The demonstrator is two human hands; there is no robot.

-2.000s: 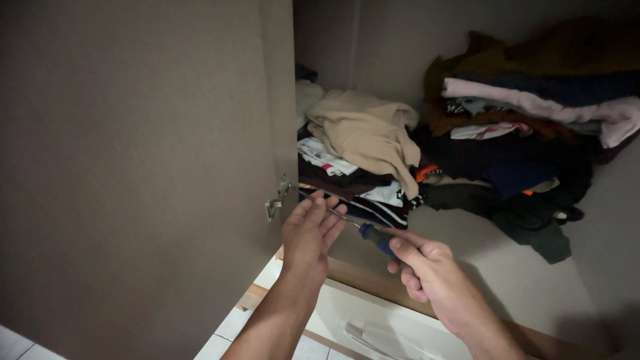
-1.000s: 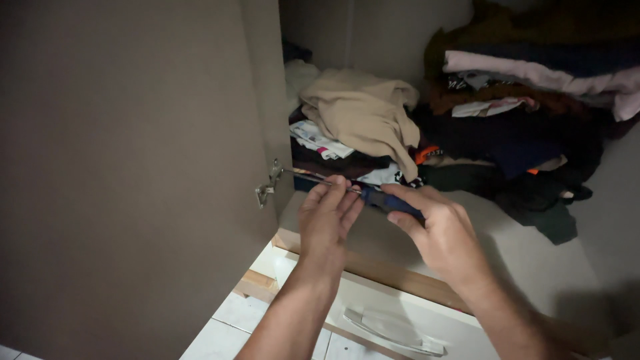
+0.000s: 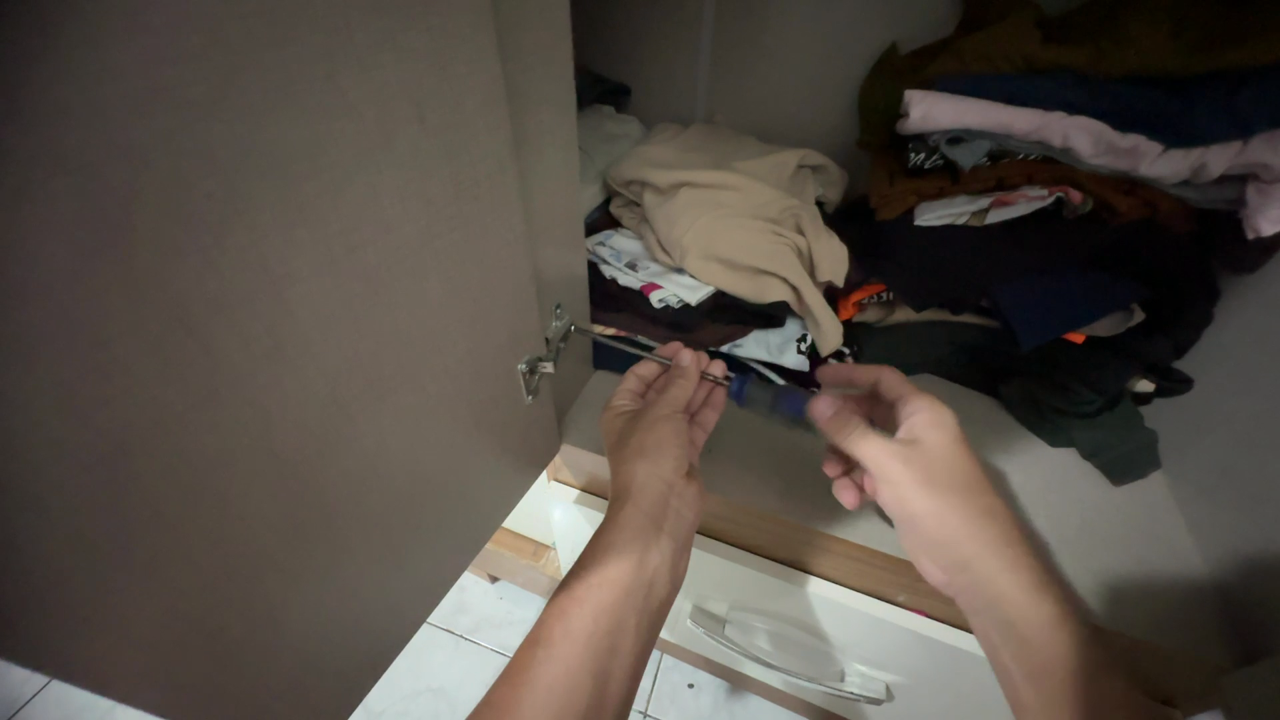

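Note:
A screwdriver [image 3: 775,400] with a dark blue handle and a long metal shaft slants up to the left, its tip at a metal cabinet hinge [image 3: 545,352]. The hinge joins the cabinet door to the side panel. My left hand [image 3: 668,400] pinches the shaft between thumb and fingers, a little right of the hinge. At the rear end of the handle is my right hand [image 3: 880,430], its thumb and fingertips on the slightly blurred handle. Whether the tip sits in a screw is too small to tell.
The large brown door [image 3: 280,350] stands at the left. Inside the cabinet lie a beige garment [image 3: 730,200] and piles of folded clothes [image 3: 1060,250] on the shelf [image 3: 960,410]. Below are a white drawer front with a handle [image 3: 790,655] and white floor tiles [image 3: 470,610].
My right hand has shifted its grip back toward the handle's end since one second ago. My left hand stays at the shaft. The view has moved slightly.

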